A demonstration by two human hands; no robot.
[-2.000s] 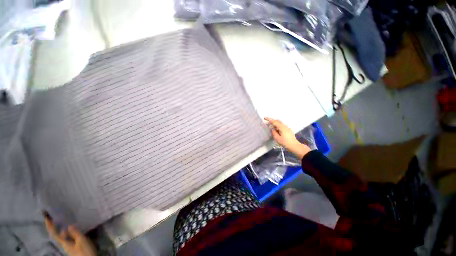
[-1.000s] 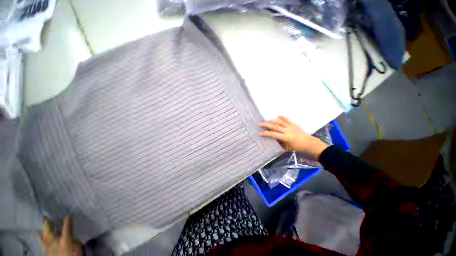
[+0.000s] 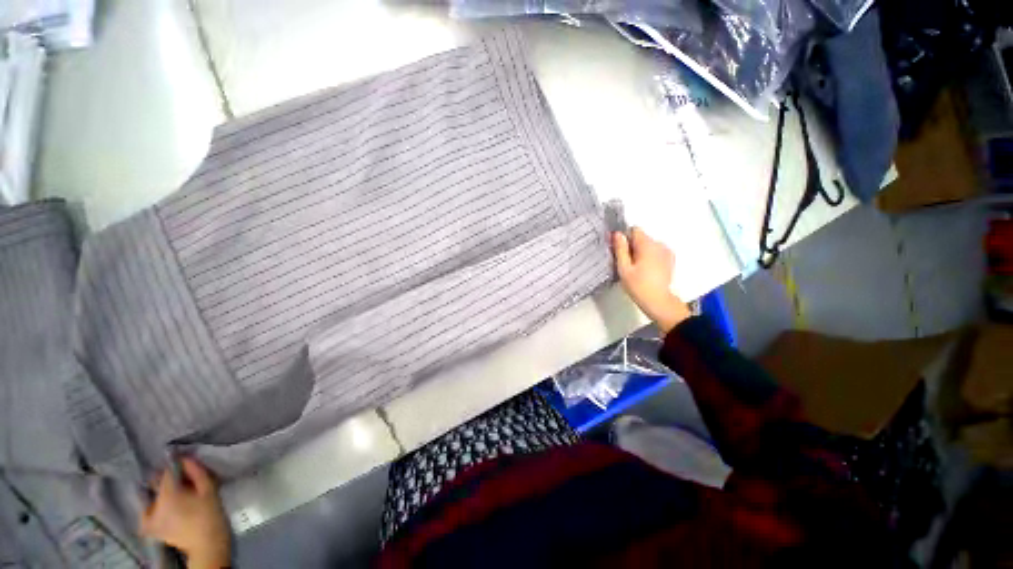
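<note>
A grey knit top point(image 3: 355, 200) with thin dark stripes lies spread on the white table point(image 3: 333, 456). Its near edge is folded over onto the body in a long strip. My left hand point(image 3: 187, 509) grips the garment's near-left edge. My right hand point(image 3: 644, 270) pinches the fabric at the right end of the fold, by the ribbed band. A bit of the fabric stands up above the fingers of my right hand.
More grey knitwear point(image 3: 39, 333) lies at the left. Bagged garments point(image 3: 733, 45), a black hanger point(image 3: 802, 183) and a dark blue-grey cloth point(image 3: 861, 117) are at the far right. A blue bin point(image 3: 622, 402) is below the table edge. A brown carton point(image 3: 850, 378) stands on the floor.
The garment's near edge, flat before, is now folded over onto the body. Both hands have closed on the fabric; my right hand was resting on it with fingers spread.
</note>
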